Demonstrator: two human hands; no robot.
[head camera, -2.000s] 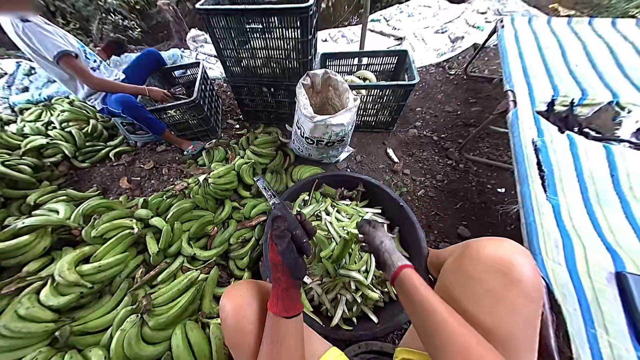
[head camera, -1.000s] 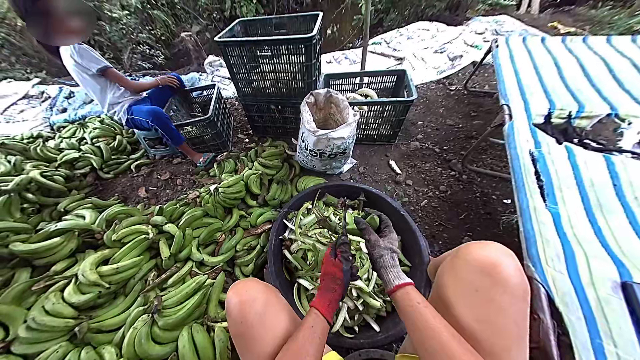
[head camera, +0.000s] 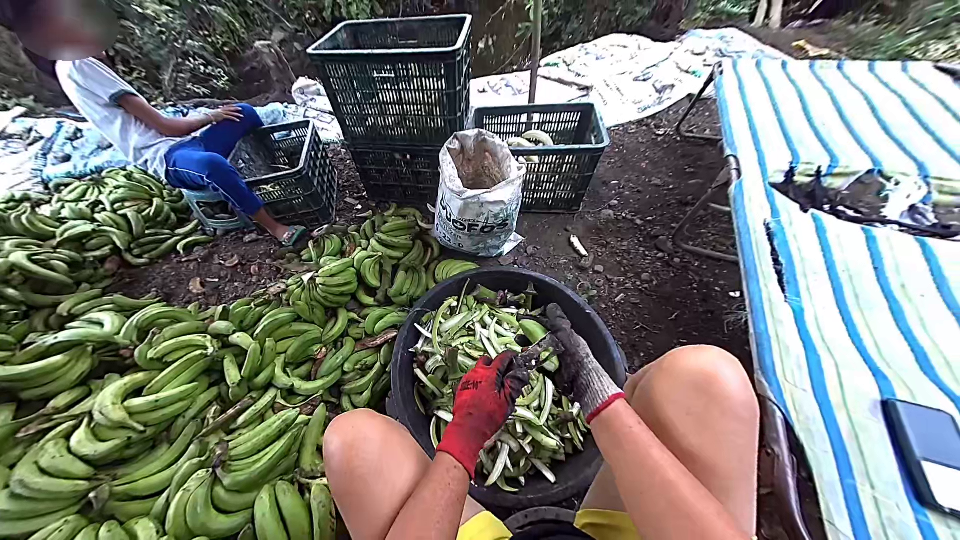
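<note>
My left hand (head camera: 484, 397), in a red glove with dark fingers, is closed on a knife (head camera: 536, 351) over a round black tub (head camera: 405, 352). The blade reaches toward my right hand (head camera: 577, 360), which wears a dark grey glove with a light cuff. My right fingers hold a green banana (head camera: 534, 330), partly hidden by the knife and the hands. Beneath both hands, green and whitish strips of banana peel (head camera: 480, 322) fill much of the tub. The tub stands between my bare knees.
Bunches of green bananas (head camera: 277, 322) cover the ground at left. Beyond the tub stand a printed white sack (head camera: 480, 202), stacked crates (head camera: 397, 82) and a crate (head camera: 562, 172) holding pale bananas. A seated person (head camera: 217, 169) is at back left; a striped cot (head camera: 840, 300) bears a phone (head camera: 926, 450).
My left hand has come down from holding the knife upright at the tub's left side to its middle. Both hands have come close together over the peels.
</note>
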